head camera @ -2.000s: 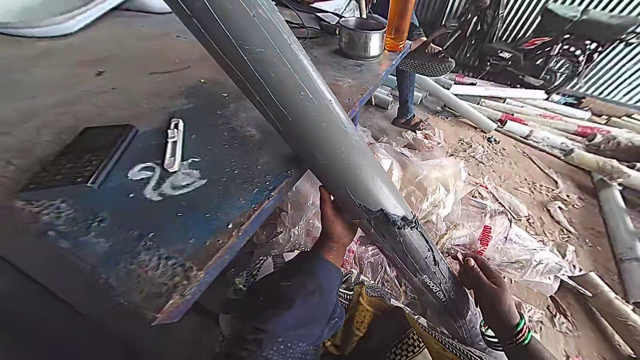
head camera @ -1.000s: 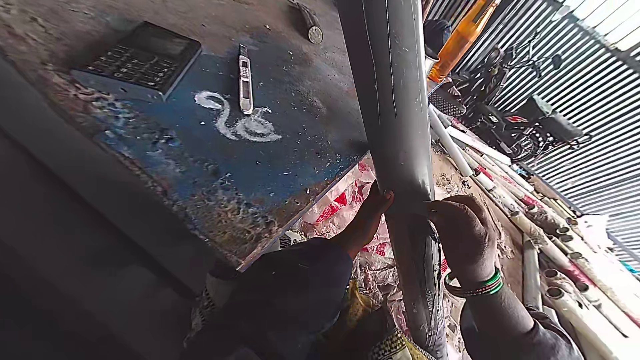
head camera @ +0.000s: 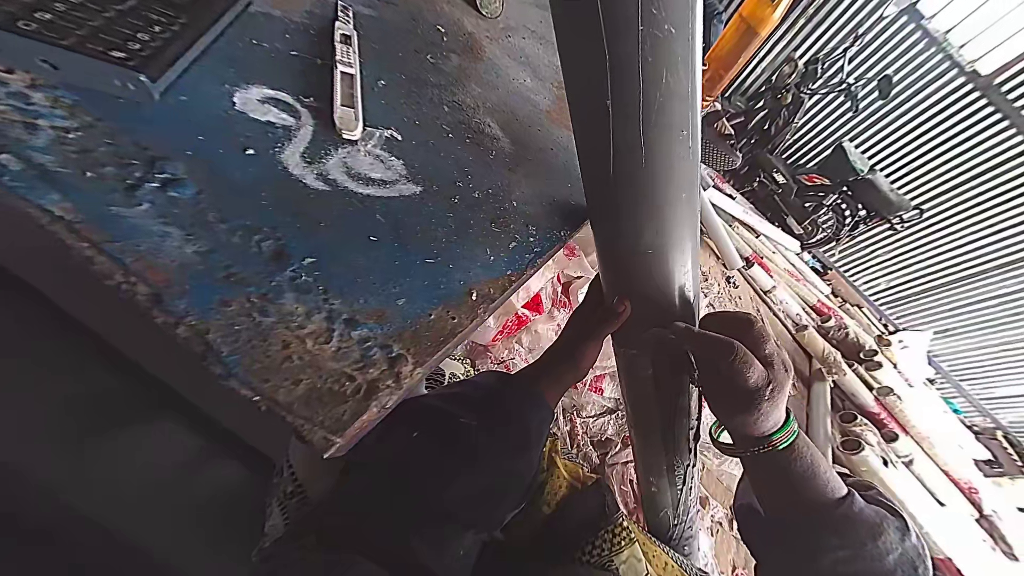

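Note:
A thick grey plastic pipe [head camera: 644, 192] stands steeply tilted at the right edge of a worn blue table [head camera: 448, 232]. My left hand [head camera: 588, 332] grips the pipe's left side, its thumb on the surface. At the right side my right hand [head camera: 736, 364], with green bangles on the wrist, presses thumb and fingertips to the pipe beside a dark torn seam that runs downward; whether it pinches anything is hidden. On the table lie a white utility knife [head camera: 347, 76], a patch of white powder [head camera: 372, 172] and a dark keypad device [head camera: 120, 36], partly out of view.
Crumpled clear plastic wrap with red print [head camera: 520, 320] lies beneath the pipe. Many wrapped pipes [head camera: 864, 384] are piled on the ground at the right. Behind them stand a motorcycle [head camera: 824, 192] and a corrugated metal wall [head camera: 952, 264]. An orange cylinder [head camera: 740, 44] is near the pipe's top.
The view has turned and come closer to the table. The pipe, slanted two seconds ago, is more upright in view. My right hand has moved up the pipe, closer to my left hand.

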